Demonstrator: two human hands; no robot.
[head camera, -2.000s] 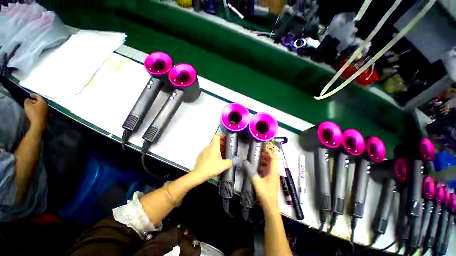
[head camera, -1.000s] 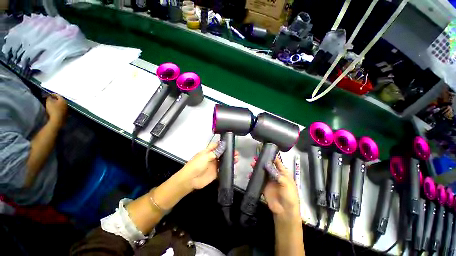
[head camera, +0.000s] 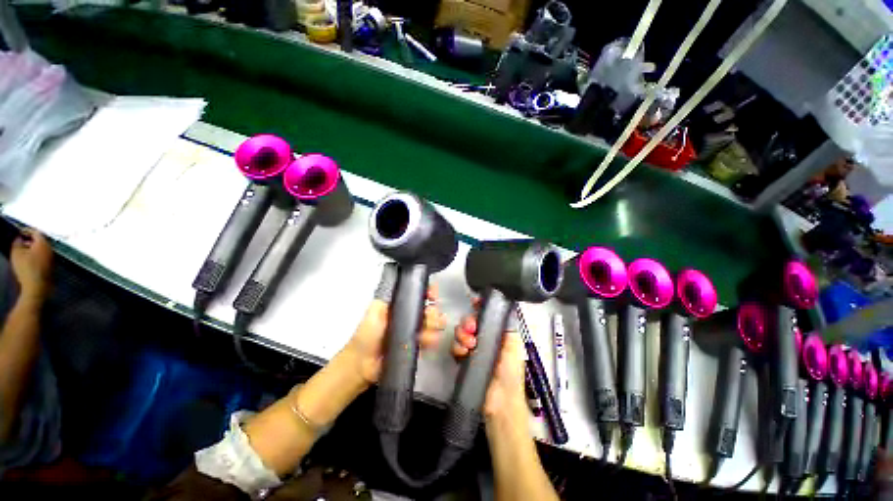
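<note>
My left hand is closed around the handle of one grey hair dryer. Its plain grey barrel end with a dark round opening faces up and left. My right hand holds a second grey hair dryer by its handle. That dryer's dark opening faces right. No magenta ring shows on either held dryer. Both are held over the bench's front edge, handles down, with thin dark cords at the bottom. Some fingers are hidden behind the handles.
Two magenta-faced dryers lie left on the white bench; several lie right. A dark slim tool and a pale marker-like stick lie beside my right hand. Pale straps hang above the green strip. A neighbour's hand is far left.
The two held dryers have been lifted and turned from magenta rings facing up to their plain grey ends showing. The camera view has shifted slightly.
</note>
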